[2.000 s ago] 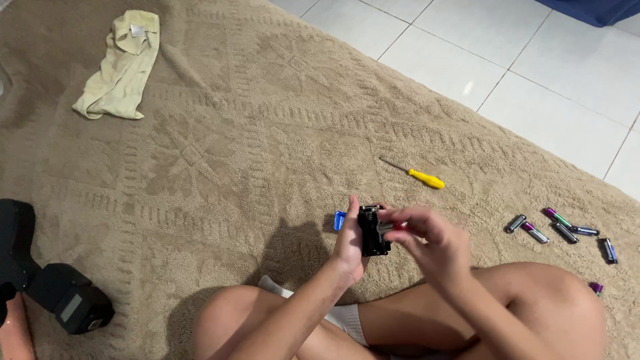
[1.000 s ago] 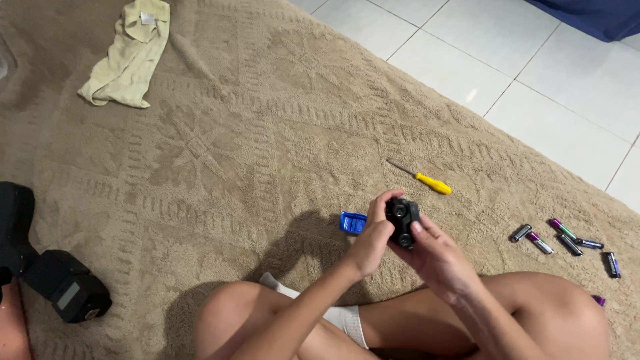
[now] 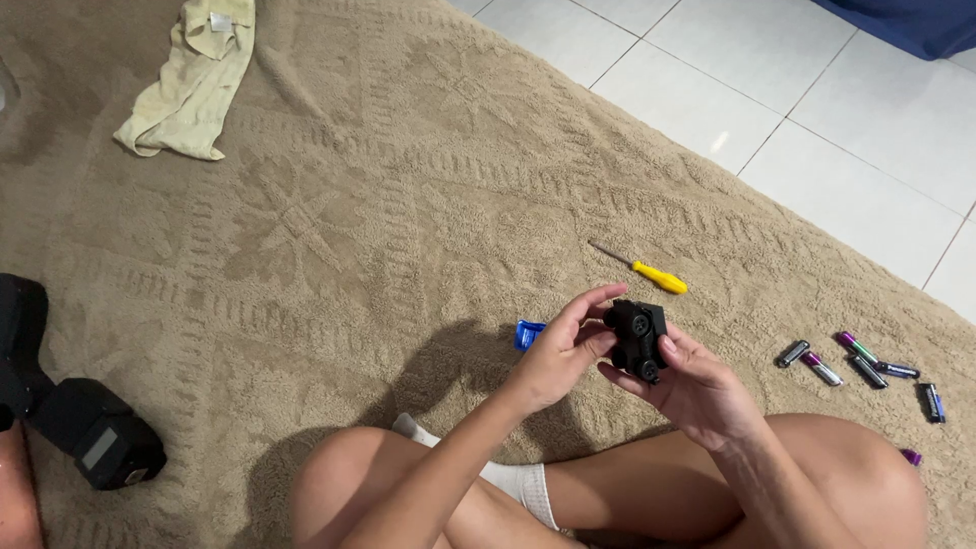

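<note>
Between my two hands is a small black toy car chassis with wheels [image 3: 639, 339], held above the carpet. My left hand [image 3: 568, 351] grips its left side with thumb and fingers. On the other side, the thumb and fingers of my right hand [image 3: 698, 381] hold its right and lower parts. A blue plastic piece [image 3: 528, 335] lies just left of my left hand, partly hidden by it. Beyond the chassis rests a screwdriver with a yellow handle [image 3: 660, 277], its shaft pointing up and left.
Several loose AA-type batteries [image 3: 868, 371] lie on the beige patterned carpet [image 3: 427, 252] at the right. A pale yellow cloth [image 3: 191, 84] is at the upper left, a black device [image 3: 99, 431] at the lower left. White floor tiles [image 3: 709, 69] border the carpet.
Two seconds ago my right hand's fingers were over the black chassis in my left hand; now both hands hold it from opposite sides, turned so its wheels show.
</note>
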